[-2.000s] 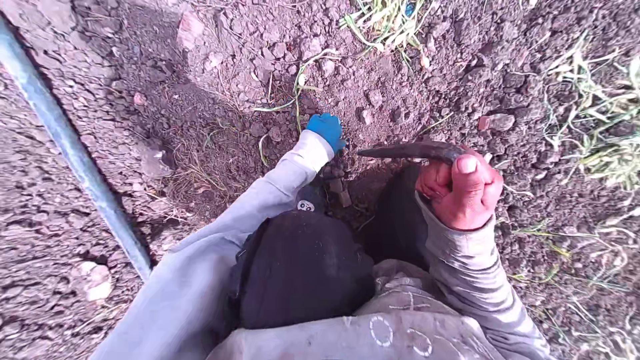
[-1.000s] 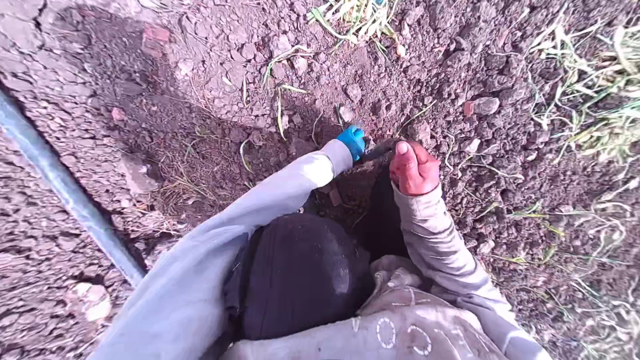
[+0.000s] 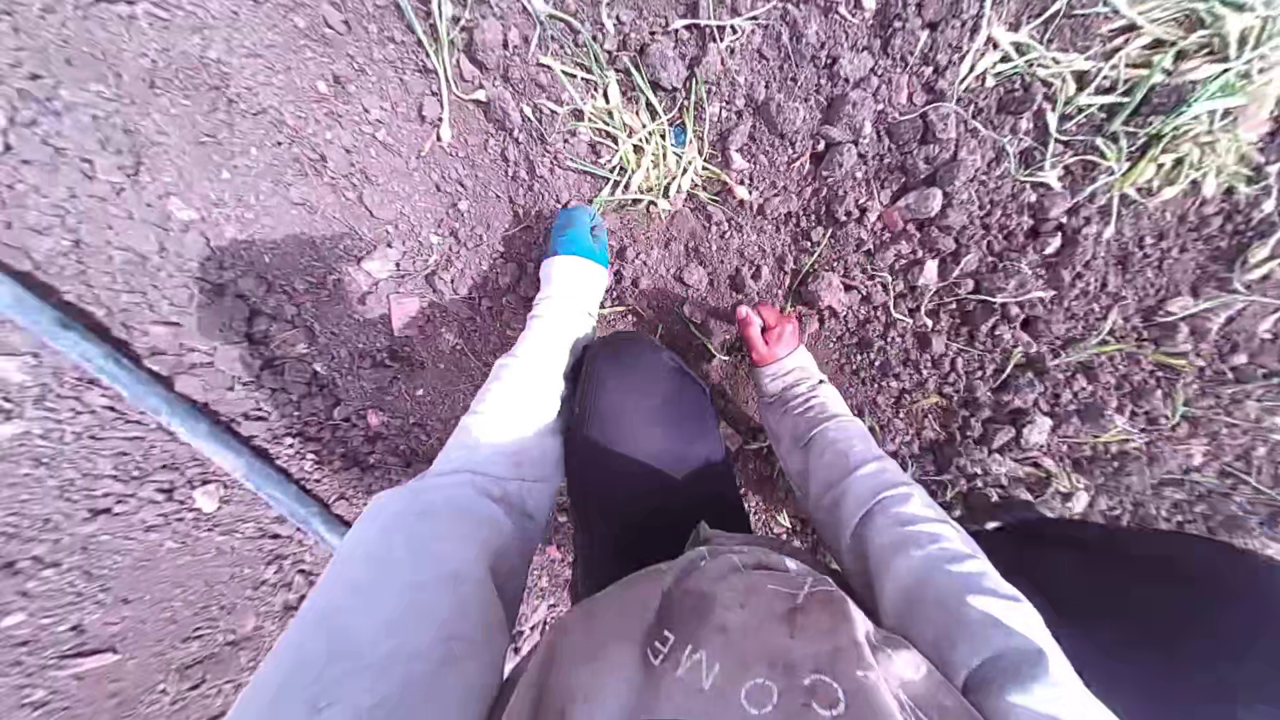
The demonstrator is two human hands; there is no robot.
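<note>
My left hand (image 3: 578, 236), in a blue glove, reaches forward over the soil at the near edge of a pile of pale green plants with bulb-like ends (image 3: 650, 160). Its fingers point away from the camera, and whether they hold anything cannot be told. My right hand (image 3: 770, 335), with reddish skin or covering, is low over the soil to the right of my dark-clothed knee (image 3: 655, 410). Its fingers are curled, with the thumb on the left. A dark shape lies just left of it in shadow; its kind and whether it is held are unclear.
A grey-blue pipe or hose (image 3: 190, 420) runs diagonally across the soil at left. A larger heap of pulled plants (image 3: 1170, 100) lies at upper right. Clods, small stones and loose stems cover the ground. A flat reddish fragment (image 3: 404, 312) lies left of my left sleeve.
My left hand has moved forward to the small plant pile, away from my right hand. The right hand, raised with a dark curved tool two seconds ago, is now lower. The view has shifted.
</note>
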